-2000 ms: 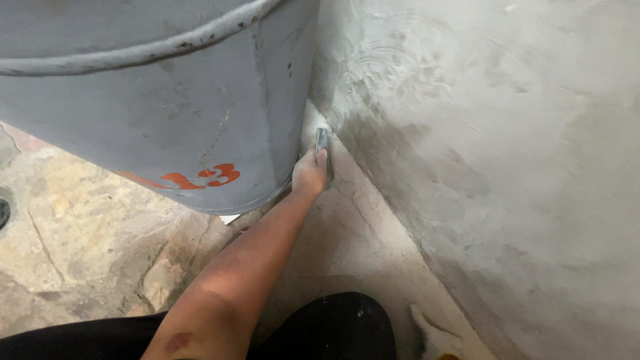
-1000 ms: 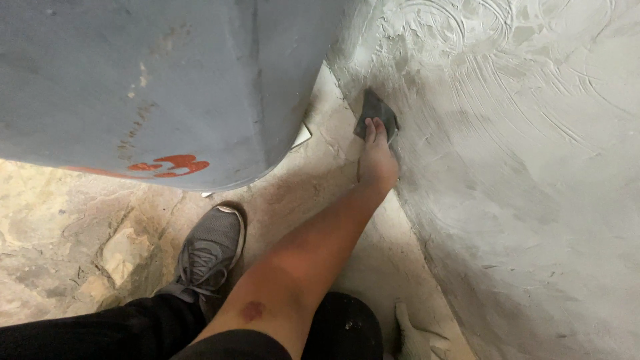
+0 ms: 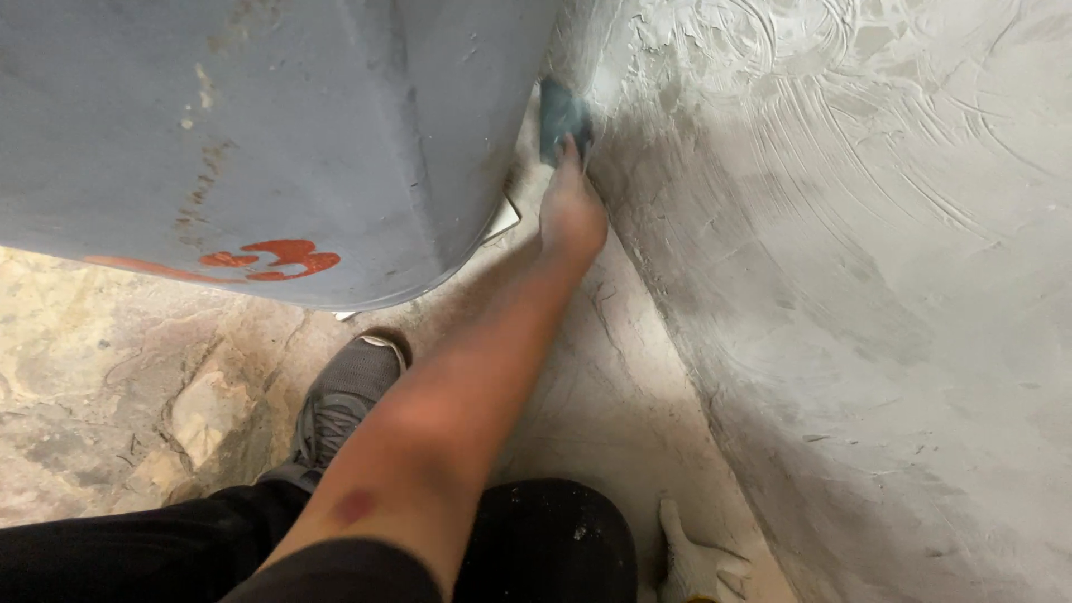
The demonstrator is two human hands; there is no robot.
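Note:
My left hand [image 3: 576, 205] reaches into the narrow gap between a grey drum [image 3: 293, 126] and a wall of smeared grey plaster [image 3: 846, 276]. It grips a flat, dark rectangular hand tool [image 3: 564, 121], blurred, at the foot of the wall. A finger or thumb shows on top of the tool; the others are hidden or blurred. Curved ridges and swirls mark the plaster at the upper right. My right hand is out of view. Near the bottom edge, a pale glove with a yellow hem [image 3: 695, 561] rests on the floor; it seems empty.
The drum, which bears orange markings, crowds the upper left. White flat pieces [image 3: 502, 220] stick out under its rim. Uneven stone floor [image 3: 100, 377] is at left. My grey shoe [image 3: 347, 389] and black-clad knee [image 3: 553, 540] flank my arm, near the wall's lower edge.
My view has shifted, bringing the grey shoe into sight. My left hand keeps hold of the tool, which shows its broad face now and looked narrow two seconds ago.

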